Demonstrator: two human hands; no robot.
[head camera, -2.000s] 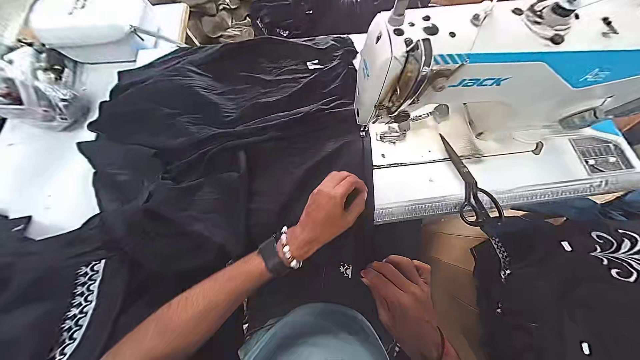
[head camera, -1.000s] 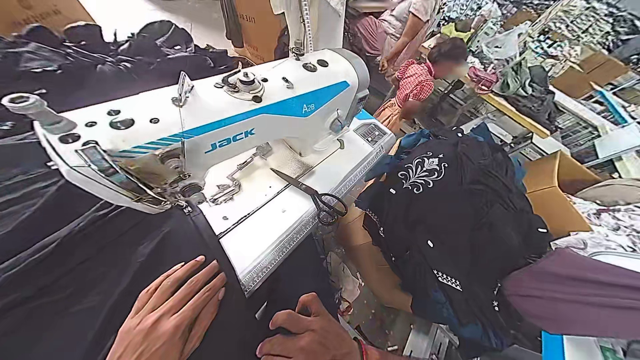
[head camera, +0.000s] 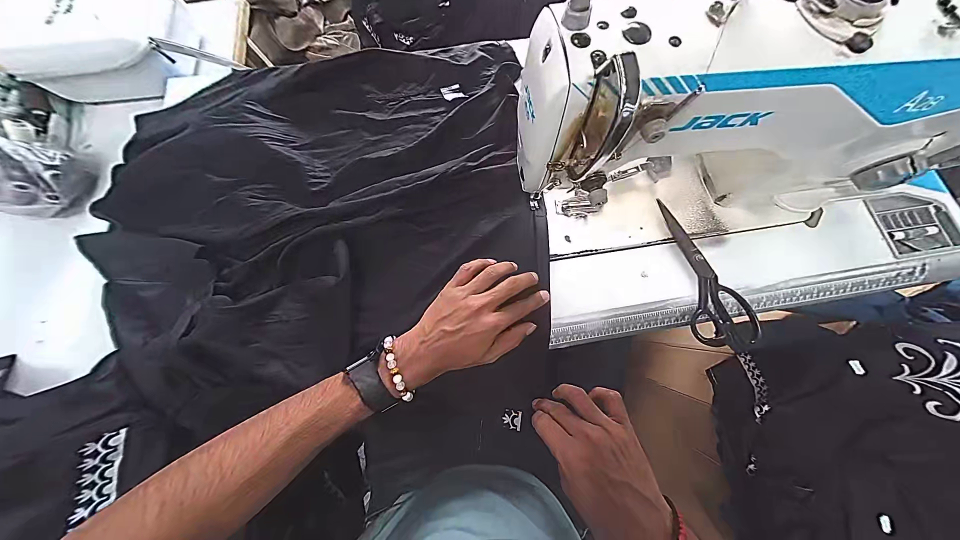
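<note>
Black fabric with small white embroidery lies across the table, its right edge under the presser foot of a white and blue Jack sewing machine. My left hand rests flat on the fabric beside that edge, fingers spread, holding nothing. Nearer my lap, my right hand has its thumb and curled fingers at the same edge, pinching the cloth. Black-handled scissors lie on the machine bed to the right, handles over the front edge.
More black embroidered garments lie at the lower right and lower left. A clear plastic bag of small things sits on the white table. Along the machine bed's front edge runs a measuring scale. Brown cardboard is below.
The view swung to the right and back. My left hand, with curled fingers two seconds ago, now lies flatter with its fingers spread on the fabric.
</note>
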